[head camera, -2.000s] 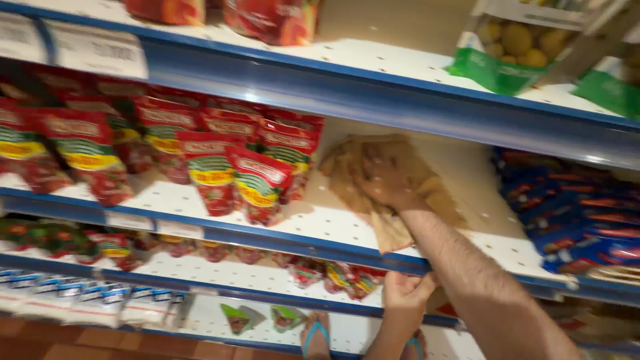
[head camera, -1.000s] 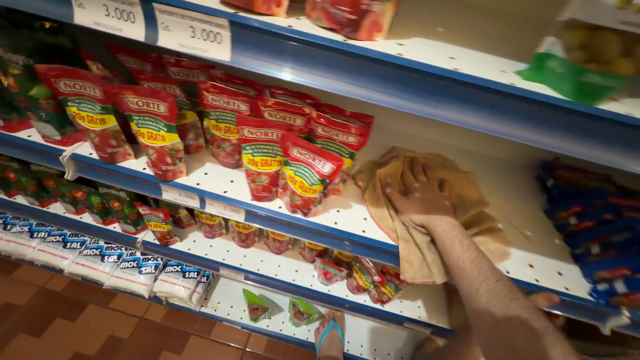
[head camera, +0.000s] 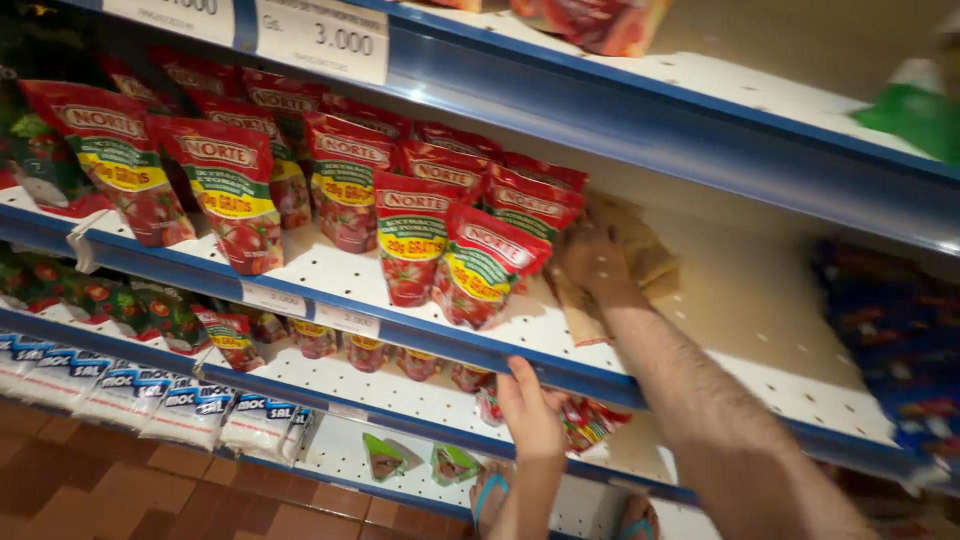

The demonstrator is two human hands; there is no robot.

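My right hand [head camera: 592,255] presses on a tan cloth [head camera: 646,251] spread on the white perforated shelf [head camera: 750,375], just right of the red tomato extract pouches [head camera: 487,266]. Its fingers are partly hidden behind the pouches, and the cloth lies under and around it. My left hand [head camera: 531,409] is at the blue front edge [head camera: 450,337] of the same shelf, fingertips raised against it. Nothing shows in the left hand, and part of it is blurred.
Blue packets [head camera: 870,337] are stacked at the right. Below are more pouches [head camera: 229,337], white salt bags [head camera: 191,409] and small green packs [head camera: 384,456]. An upper shelf's blue edge [head camera: 600,112] runs above my hands. Two sandalled feet [head camera: 491,495] stand beneath.
My right hand and the cloth have moved left, close against the pouches. The cloth hung over the shelf edge one second ago and now lies on the shelf. My left hand shows more fully at the edge.
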